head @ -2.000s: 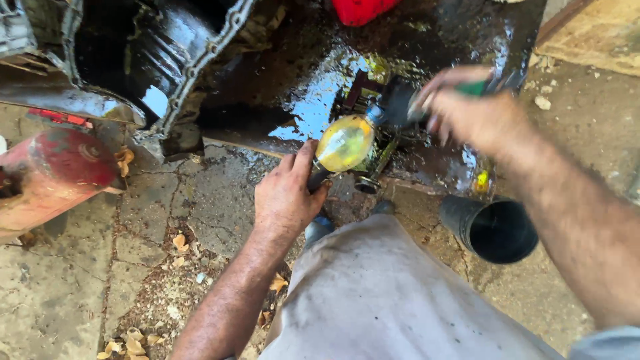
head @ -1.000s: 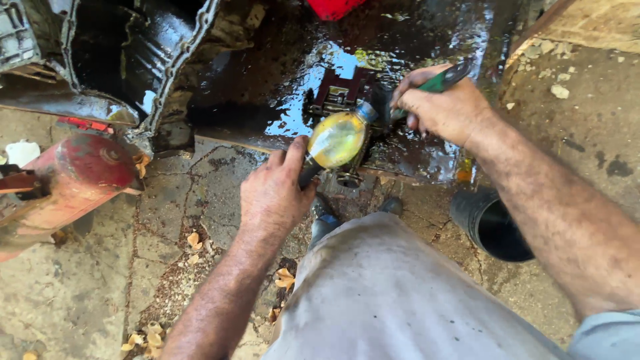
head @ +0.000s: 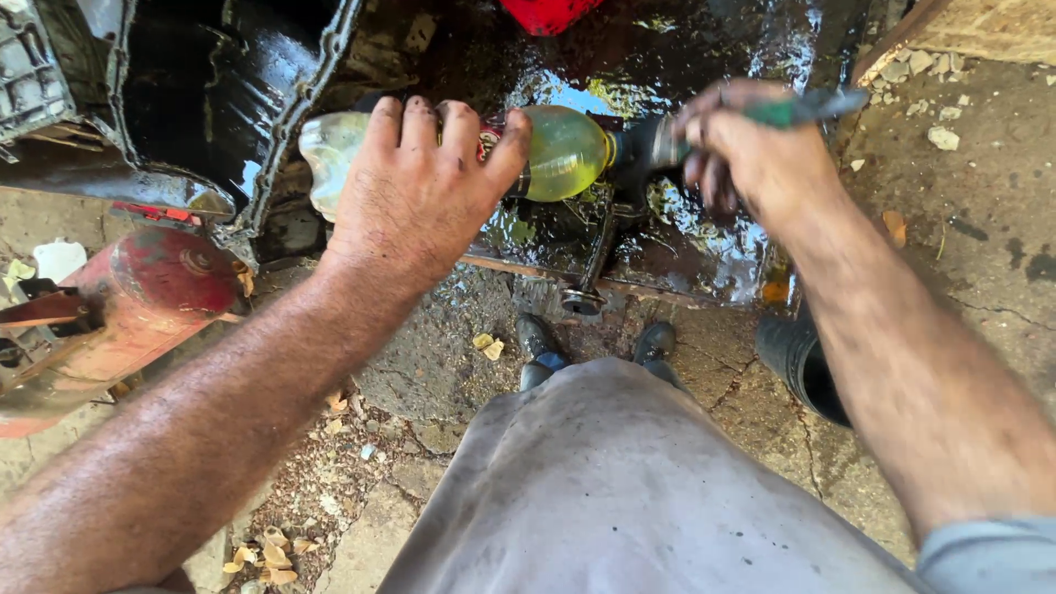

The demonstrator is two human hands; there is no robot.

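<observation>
My left hand (head: 429, 177) is wrapped around a clear plastic bottle (head: 569, 154) that lies roughly level, with yellow-green liquid in it and its capped neck pointing right. In my right hand (head: 742, 144), blurred by motion, is a paintbrush (head: 780, 111) with a green handle; its dark bristles are beside the bottle's neck. Below them a dark, oily metal part (head: 600, 252) with a round end rests at the near edge of a wet, oil-covered work surface (head: 693, 280). The bristle tips are hard to make out.
At the upper left stands a large metal housing (head: 285, 124) with a bolted flange. A red metal cylinder (head: 157, 305) is at the left, and a black bucket (head: 800, 363) stands on the concrete at the right. A red object (head: 549, 12) lies at the far edge.
The bottle has gone from tilted upward to nearly level, and my left hand now covers its middle from above. My right hand still holds the brush. The view has come closer to the work surface.
</observation>
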